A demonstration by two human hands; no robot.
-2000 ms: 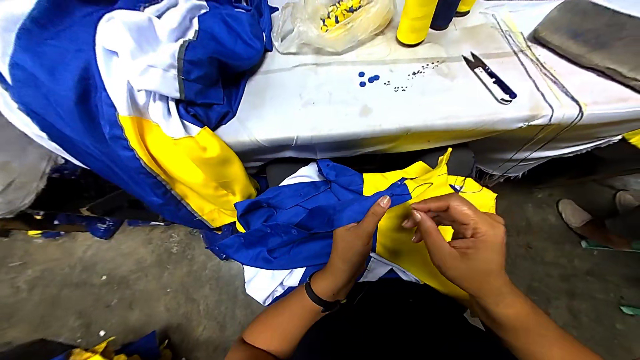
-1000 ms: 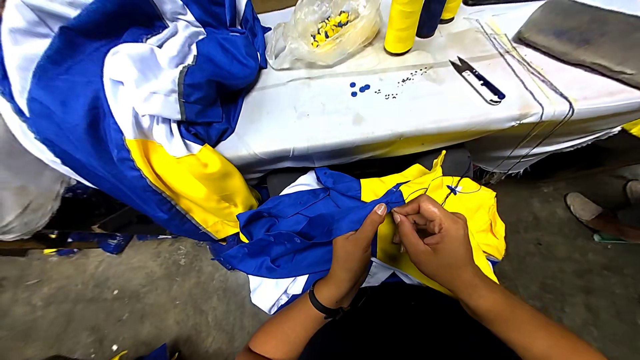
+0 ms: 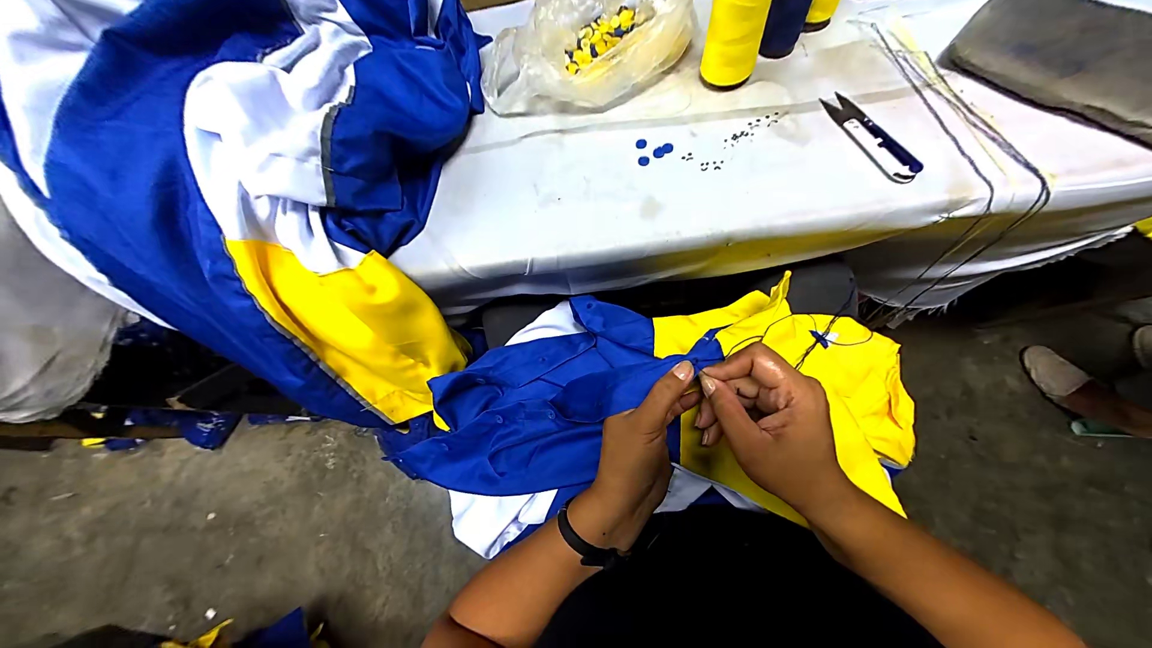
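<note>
A blue, yellow and white garment [image 3: 540, 405] lies across my lap, with small buttons along its blue part. My left hand [image 3: 634, 450] pinches the blue cloth between thumb and fingers. Right beside it, my right hand [image 3: 774, 414] has thumb and forefinger closed at the same edge of the cloth; whatever lies between those fingertips is too small to make out. A dark thread [image 3: 846, 342] loops over the yellow part near my right hand. On the white-covered table are blue buttons [image 3: 643, 161] and thread snips [image 3: 871, 138].
A plastic bag [image 3: 522, 76] of yellow and dark buttons stands at the table's back, beside a yellow thread cone [image 3: 733, 40]. Dark threads [image 3: 990, 180] hang over the table edge. More blue, white and yellow cloth [image 3: 135, 135] is heaped at left. Another person's foot [image 3: 1053, 373] is at right.
My right hand was a little apart from my left two seconds ago; its fingertips have come in to the blue cloth beside my left thumb. My left hand keeps its hold.
</note>
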